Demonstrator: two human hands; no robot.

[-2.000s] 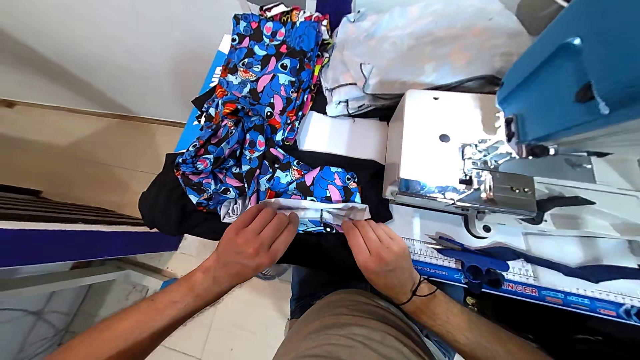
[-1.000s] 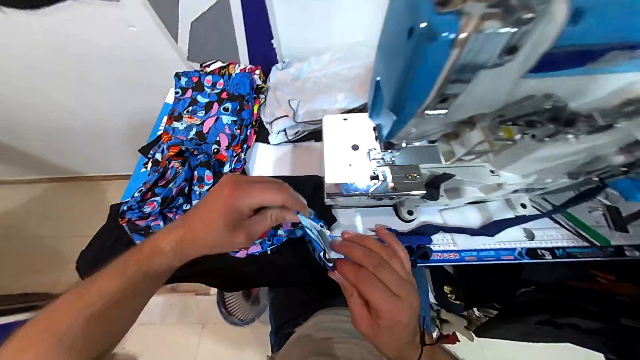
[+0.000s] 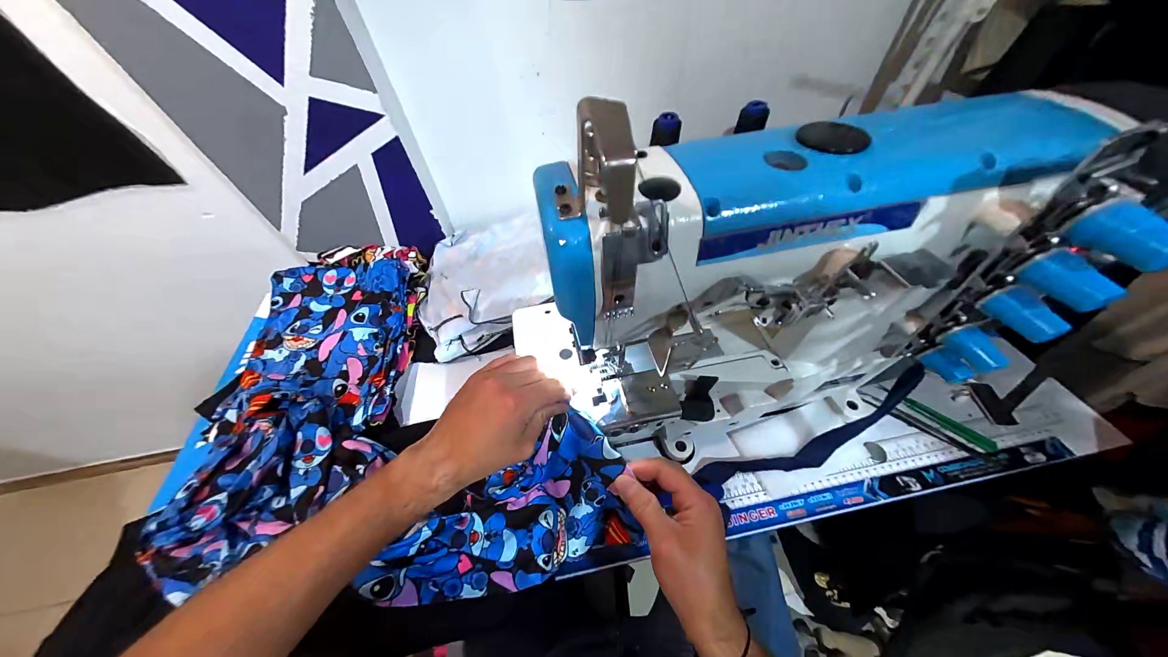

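Note:
A blue cartoon-print fabric piece (image 3: 511,538) lies over the table's front edge, its upper edge by the needle area of a blue and white industrial sewing machine (image 3: 794,196). My left hand (image 3: 502,411) grips that upper edge just left of the lit presser foot (image 3: 607,374); its fingertips are partly lost in glare. Lower right, my right hand (image 3: 671,525) pinches the fabric's right edge between thumb and fingers. More of the same print fabric (image 3: 338,338) is heaped to the left, and whether it joins the held piece cannot be told.
Behind the left fabric heap lies a pale folded cloth (image 3: 484,283). A dark blue strip (image 3: 812,452) runs across the table beside a ruler (image 3: 922,447) and a green-edged tool (image 3: 967,429). Blue tension knobs (image 3: 1049,283) stick out at the machine's right. Dark cloth hangs below the table.
Both hands have brought the print fabric from the table's front up to the machine's needle area. The white inner side seen earlier between the hands no longer shows. The view has swung up and right.

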